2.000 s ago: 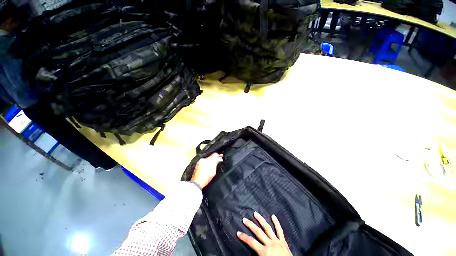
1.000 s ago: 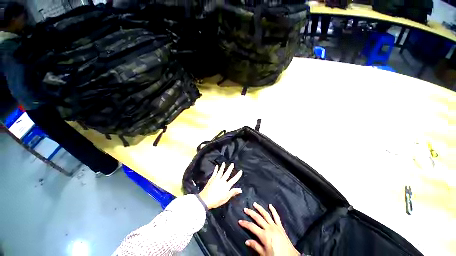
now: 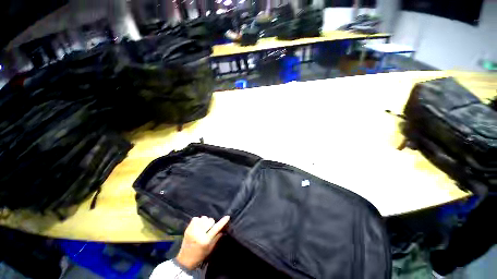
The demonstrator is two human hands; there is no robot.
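Note:
The backpack lies opened flat at the near table edge, its black lining showing on both halves and a small pale label on the right half. My left hand is at its near edge beside the fold between the halves, fingers closed on the edge material. My right hand is not in view. The picture is somewhat blurred.
The pale yellow table curves away behind the bag. Stacked dark camouflage backpacks stand at the left. Another backpack lies at the right. A person's dark-clothed leg shows at the lower right. Blue stools stand beyond.
The view has swung right. The bag's right half now shows in full. My left hand has left the lining and taken the near edge. My right hand has gone out of view.

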